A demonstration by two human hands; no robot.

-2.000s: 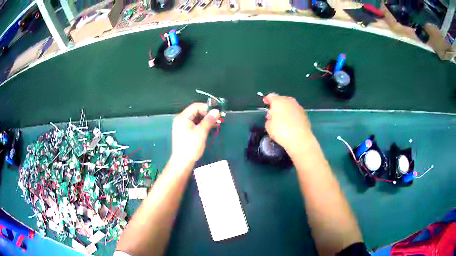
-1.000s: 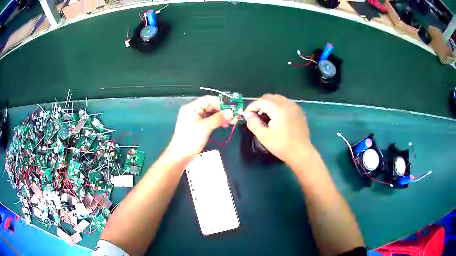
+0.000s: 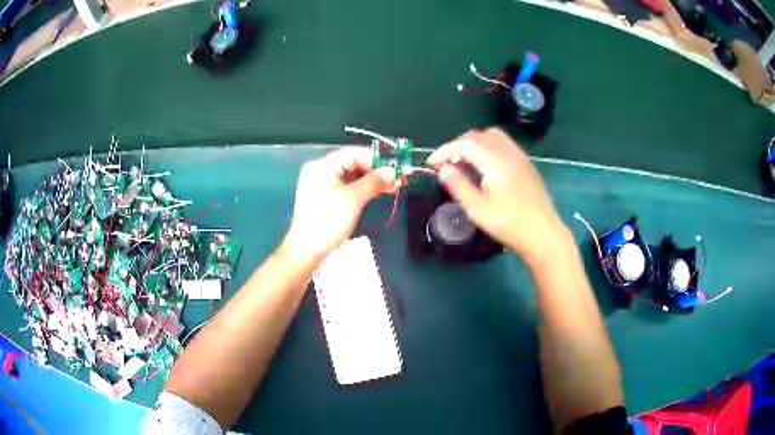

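My left hand [image 3: 336,197] holds a small green circuit board [image 3: 394,156] by its left and lower edge. A white tail [image 3: 370,134] sticks out from the board to the upper left, and a red wire hangs below it. My right hand [image 3: 484,180] is just right of the board, thumb and forefinger pinched on a thin lead [image 3: 423,171] that runs to the board's lower right corner. Whether its plug is seated cannot be told. A black speaker housing [image 3: 451,224] with a round grey speaker lies below, partly hidden by my right hand.
A glaring white smartphone [image 3: 358,311] lies below my hands. A tangled board heap [image 3: 100,268] is at the left. Two housings with white speakers [image 3: 630,262] lie at the right. Housings with blue batteries [image 3: 528,100] sit on the conveyor belt [image 3: 374,72]. A red stool [image 3: 704,415] is at lower right.
My right hand has come from apart to the board's right side, then drawn back slightly with the lead between its fingers. The belt units have shifted left.
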